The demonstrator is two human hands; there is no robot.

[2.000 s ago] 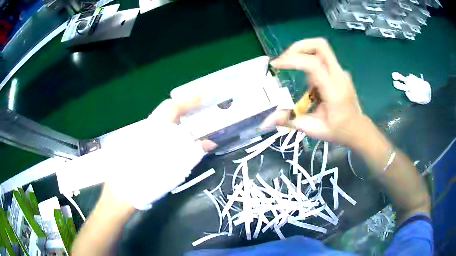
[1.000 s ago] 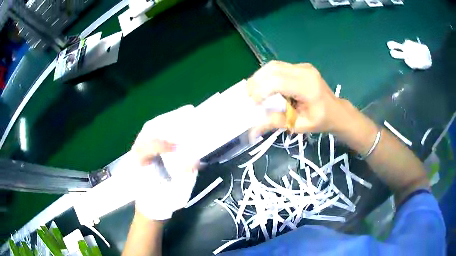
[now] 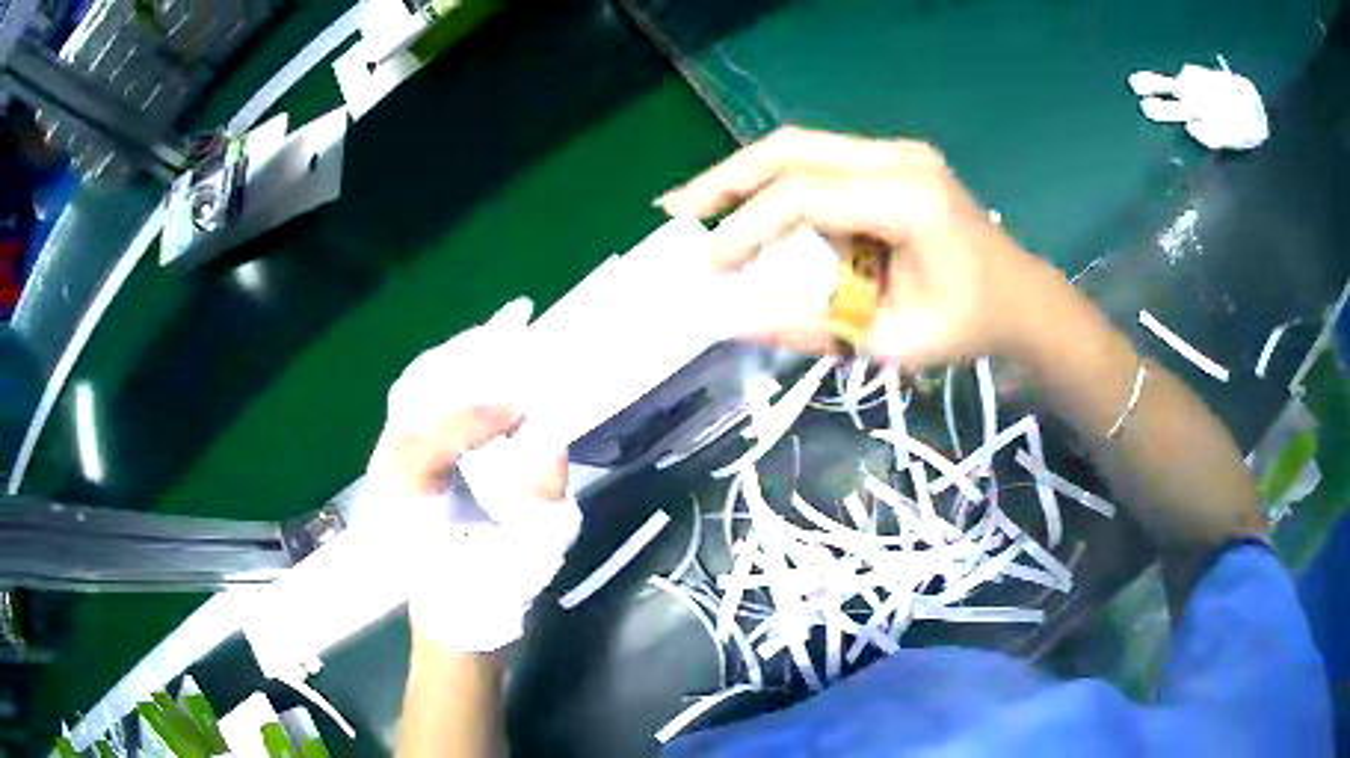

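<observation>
A white retail box [image 3: 629,333] is held tilted between my two hands in the middle of the view, its lower side dark and shiny. My left hand [image 3: 481,489], in a white glove with bare fingertips, grips its lower left end. My right hand [image 3: 888,245], mostly bare with a yellow-orange patch on a finger, holds its upper right end and a white flap there. Glare hides the box's print and edges. White tape backing strips [image 3: 874,570] lie heaped on the dark green bench just below the box.
Cartons [image 3: 289,185] stand on the green conveyor belt [image 3: 489,178] at the upper left. A metal post [image 3: 141,545] reaches in from the left. Green-sided cartons [image 3: 185,726] stand at the lower left. A crumpled white glove or scrap [image 3: 1221,107] lies at the upper right.
My right hand has moved from the box's raised, opened edge onto its upper right end, and the box's top now looks covered. The view has shifted, taking the clear packs at the upper right out of sight.
</observation>
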